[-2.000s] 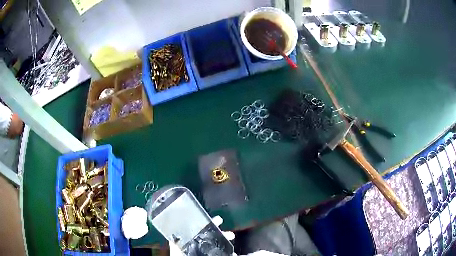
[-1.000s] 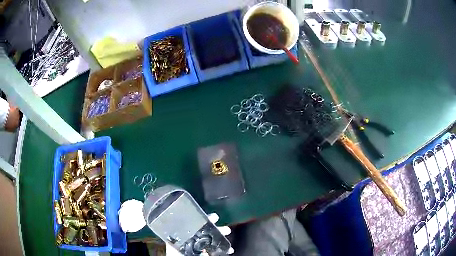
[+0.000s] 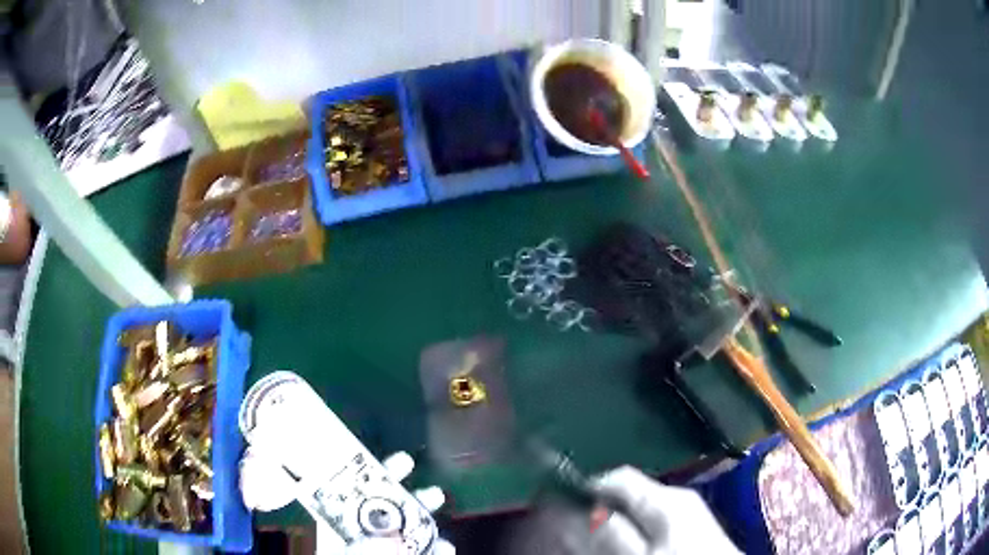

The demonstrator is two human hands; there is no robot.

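Observation:
My white-gloved left hand [image 3: 266, 482] holds a silver-white lock panel [image 3: 325, 461] at the lower left, with its thumb at the left edge and fingertips at the right edge. A round part [image 3: 380, 516] shows near the panel's lower end. My white-gloved right hand [image 3: 664, 518] is at the bottom edge, right of centre, closed on a blurred dark tool [image 3: 569, 472] with a bit of red. The tool's tip points up and left, and its kind is unclear. A dark square block [image 3: 466, 434] with a brass part [image 3: 466, 391] lies between and beyond the hands.
Brass hub bin [image 3: 163, 423] at left. Divided cardboard box [image 3: 247, 228], blue bins [image 3: 369, 146] and grease tub [image 3: 591, 98] at the back. Silver rings [image 3: 537, 284], a dark ring pile [image 3: 640, 276], hammer [image 3: 786, 428] and pliers [image 3: 803, 325] at centre right. Panels stand at rear right [image 3: 748, 114] and right edge [image 3: 933, 401].
My right hand has come into clear view at the bottom with the dark tool. The panel has shifted left and looks brighter, now covering where a few loose rings lay.

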